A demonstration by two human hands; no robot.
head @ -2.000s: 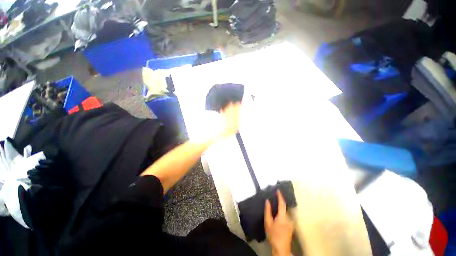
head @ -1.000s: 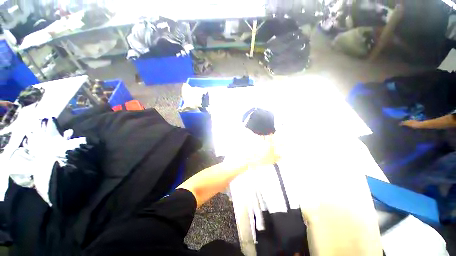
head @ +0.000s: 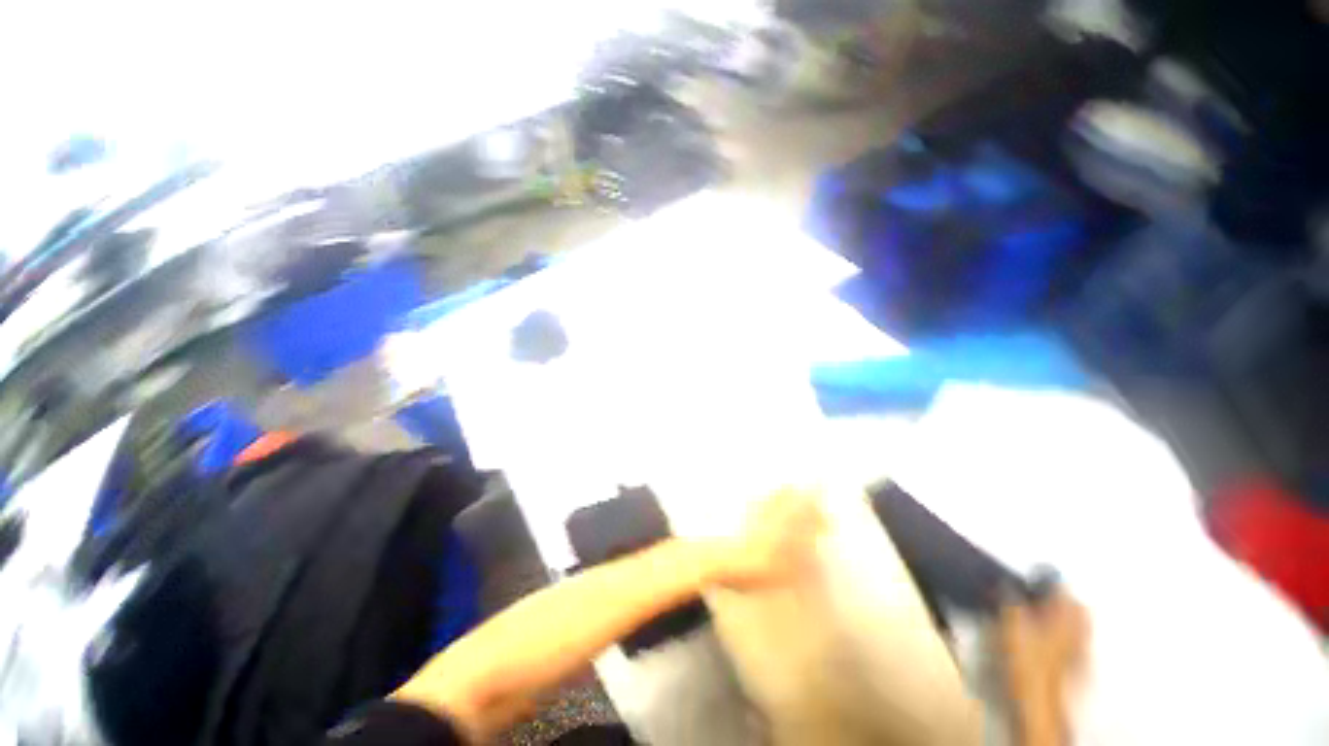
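The frame is blurred and the white areas are glaring. A white panel lies on the left of the table, with a rounded black part (head: 539,337) at its far end and a black block (head: 620,528) nearer me. My left hand (head: 784,536) is over the cream sleeve board (head: 860,641), its forearm crossing the black block; its fingers are washed out. My right hand (head: 1044,641) is right of the board, at the near end of a long black piece (head: 955,551) beside white cloth. Blur hides whether it grips the piece.
A blue folded sheet (head: 947,367) lies beyond the white cloth pile (head: 1137,539) on the right. A red thing (head: 1275,547) is at the right edge. Dark cloth (head: 314,561) is heaped at the left. A blue crate (head: 343,318) stands beyond the table.
My left hand has left the panel's far end and come nearer, over the sleeve board. My right hand has moved right from the black block to the long black piece. The view has shifted.
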